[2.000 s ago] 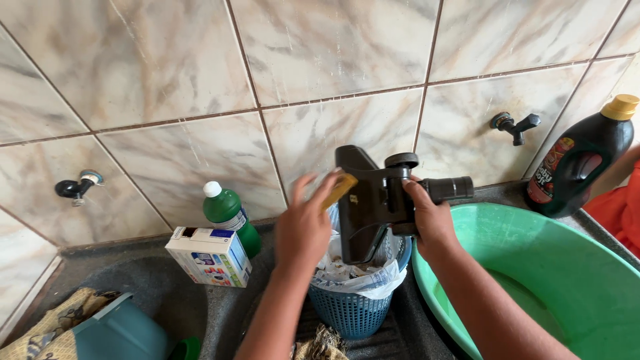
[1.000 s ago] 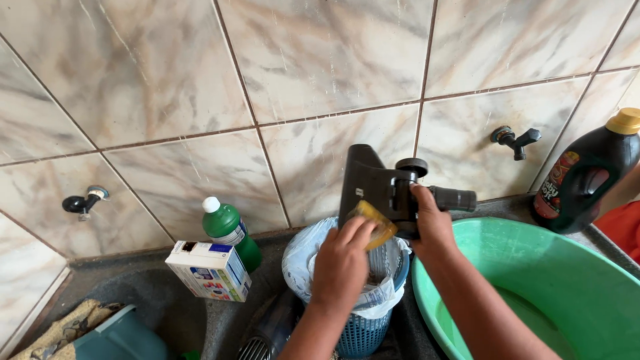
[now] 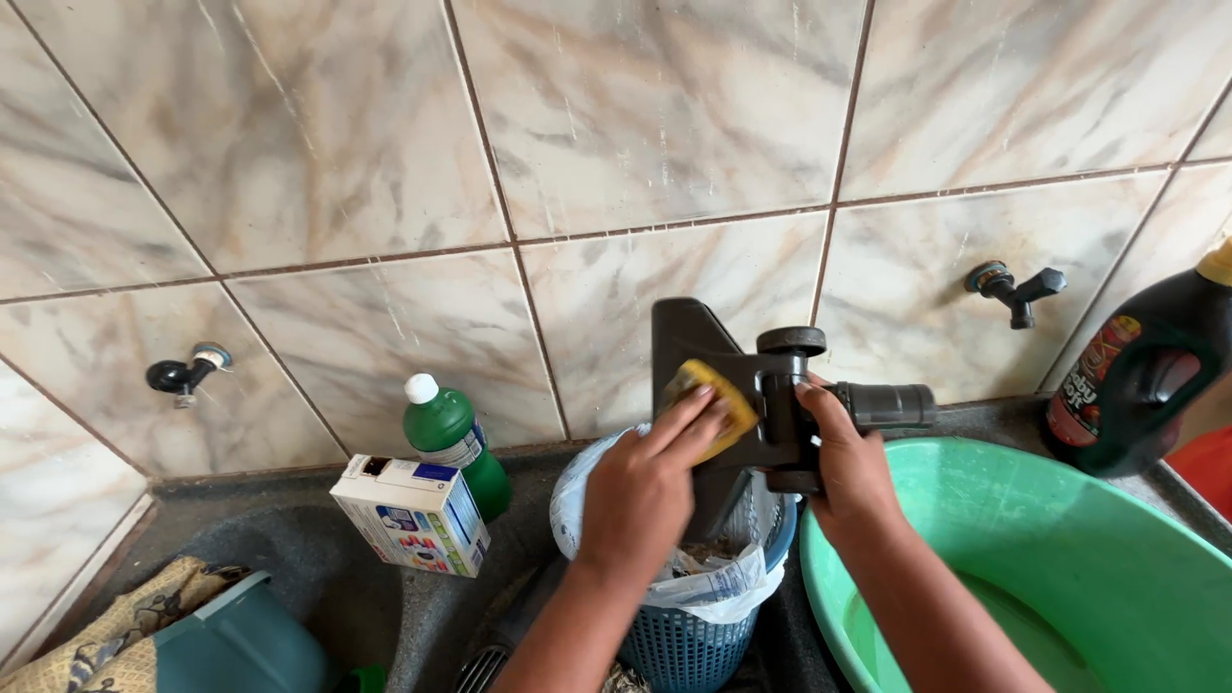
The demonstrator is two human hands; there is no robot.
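My right hand (image 3: 847, 452) grips a black vacuum cleaner floor head (image 3: 707, 351) near its swivel joint and wheels, with the short connecting tube pointing right. Pressed by my left hand (image 3: 645, 472), a yellow sponge (image 3: 722, 409) lies against the flat face of the floor head. Below the floor head stands a blue perforated plastic basket (image 3: 688, 640) lined with a white plastic bag (image 3: 717, 582), with some debris inside. To its right is a large green basin (image 3: 1039, 539). My right thumb shows at the joint; the other right fingers are partly hidden.
Against the tiled wall are a green bottle (image 3: 448, 428), a cardboard box (image 3: 414, 520) and a dark jug (image 3: 1141, 371). Two taps, left (image 3: 188, 373) and right (image 3: 1015, 289), project from the wall. A teal bucket (image 3: 241, 640) with patterned cloth (image 3: 125, 626) lies lower left.
The sponge, raised beside the floor head two seconds ago, now touches its face. My left hand has moved slightly up from its place one second ago. My right hand keeps its grip.
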